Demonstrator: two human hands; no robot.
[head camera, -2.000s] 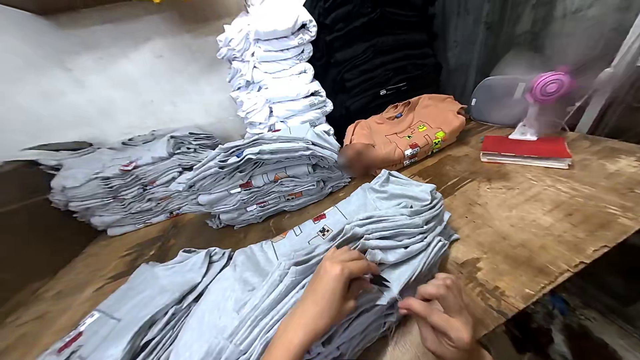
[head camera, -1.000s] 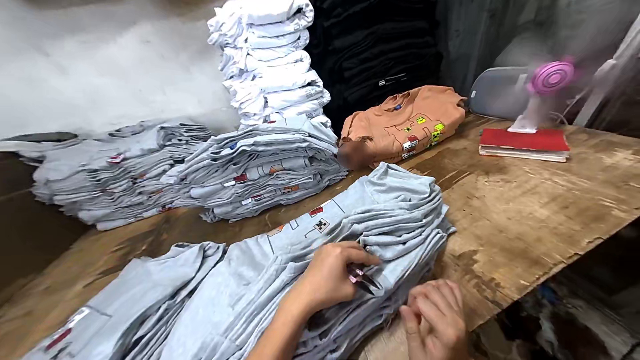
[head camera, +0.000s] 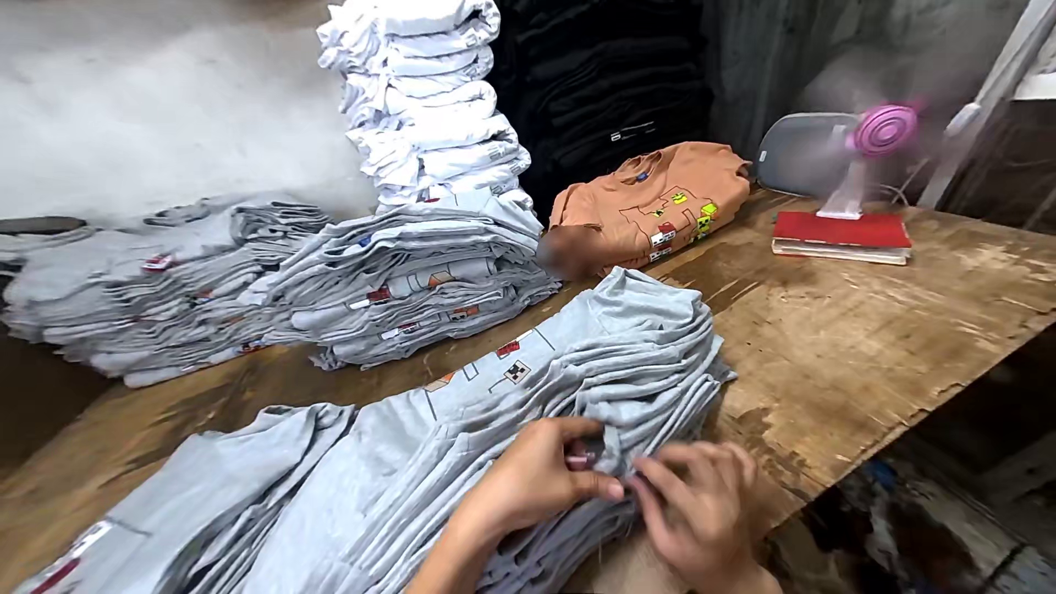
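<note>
A layered pile of light grey printed T-shirts (head camera: 495, 412) lies across the wooden table in front of me. At its near right edge, my left hand (head camera: 549, 474) is curled round a small pinkish tool (head camera: 580, 459), mostly hidden, which looks like thread snips. Its thumb and forefinger are at a fold of grey cloth. Just right of it, my right hand (head camera: 701, 503) has thumb and fingertips close together at the cloth's edge, near my left thumb. Motion blur hides whether anything is pinched there.
Behind are more grey shirt stacks (head camera: 421, 285), a tall white garment stack (head camera: 437, 107), black garments (head camera: 606, 91) and a folded orange printed shirt (head camera: 610, 206). A pink-and-white fan (head camera: 883, 132) stands by a red book (head camera: 841, 231) on the wooden table (head camera: 891, 330), whose edge runs diagonally at right.
My right hand, apart from the left one second ago, has moved up and left to the shirts' edge beside it. The tool's pointed blades, visible earlier, are now mostly hidden.
</note>
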